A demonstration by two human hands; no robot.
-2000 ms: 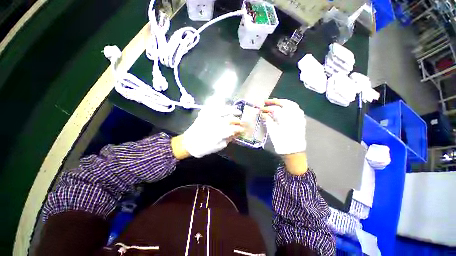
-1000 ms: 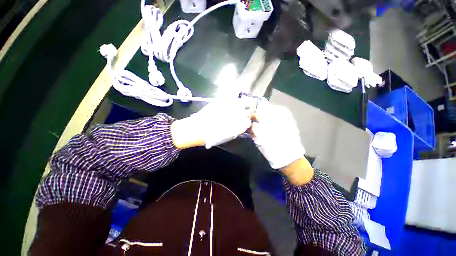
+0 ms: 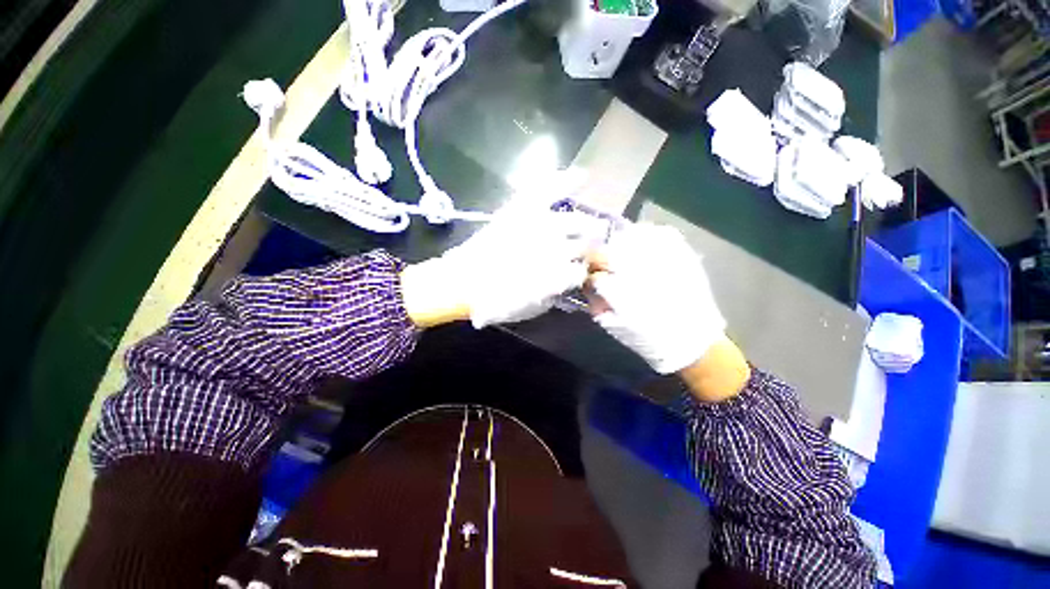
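My left hand (image 3: 520, 267), in a white glove, is around the left side of a power socket housing (image 3: 590, 214), which is mostly hidden between my hands. Only its dark-lined far edge shows. My right hand (image 3: 659, 293), gloved with some bare fingertips, touches the housing's right side close to the left fingers. Whether the right fingers hold a small part cannot be seen. A white power cord (image 3: 334, 193) runs from the housing to a coil on the left.
Another housing (image 3: 595, 44) with green inside stands at the back, beside a dark metal fixture (image 3: 687, 60). White end covers (image 3: 805, 161) are piled at right. A narrow grey pad (image 3: 618, 152) and wide grey pad (image 3: 760, 301) lie on the bench. A blue bin (image 3: 915, 426) is at right.
The right hand has moved in against the left, covering the housing's open side that showed two seconds ago. A blurred dark shape over the back of the bench one second ago is gone.
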